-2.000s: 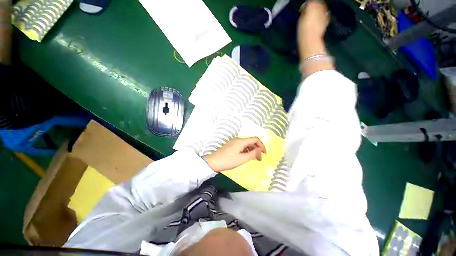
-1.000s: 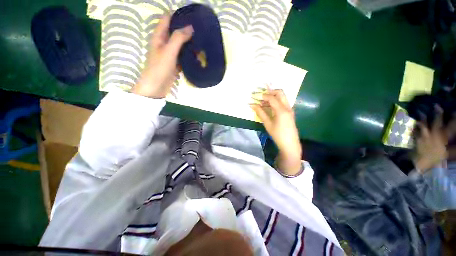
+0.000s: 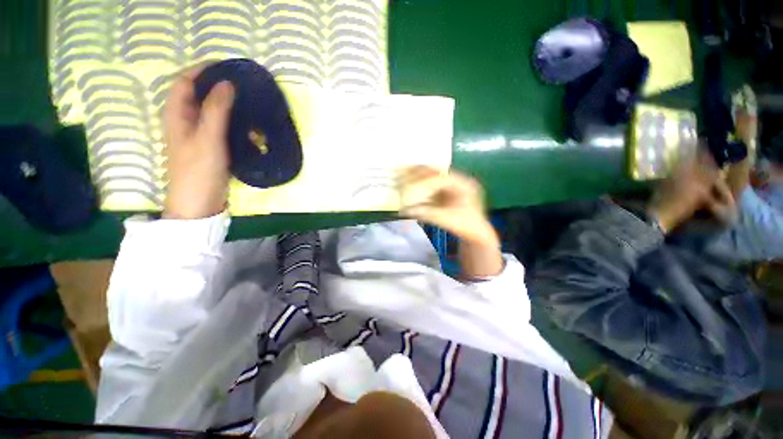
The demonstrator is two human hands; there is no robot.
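Note:
My left hand [image 3: 197, 141] holds a navy oval piece [image 3: 264, 141] above the sticker sheets, thumb on its upper face. The piece has a small gold mark near its middle. My right hand [image 3: 445, 204] is blurred over the right end of the sheets, fingers bent together; whether a sticker is between them cannot be told. The sticker sheets [image 3: 348, 53] are yellow and whitish with columns of grey arcs, and a paler area [image 3: 416, 129] shows few arcs.
A stack of navy oval pieces [image 3: 51, 184] lies at the left. More navy pieces [image 3: 605, 90] and a grey metal bracket [image 3: 570, 51] lie at right, beside yellow paper [image 3: 661, 56] and a sheet of round stickers [image 3: 661, 141]. Another worker's denim sleeve [image 3: 601, 257] is at right.
The view has shifted, bringing the bracket and navy pieces in at right. My left hand still holds the navy piece. My right hand's fingers, earlier spread, are now drawn together at the sheets.

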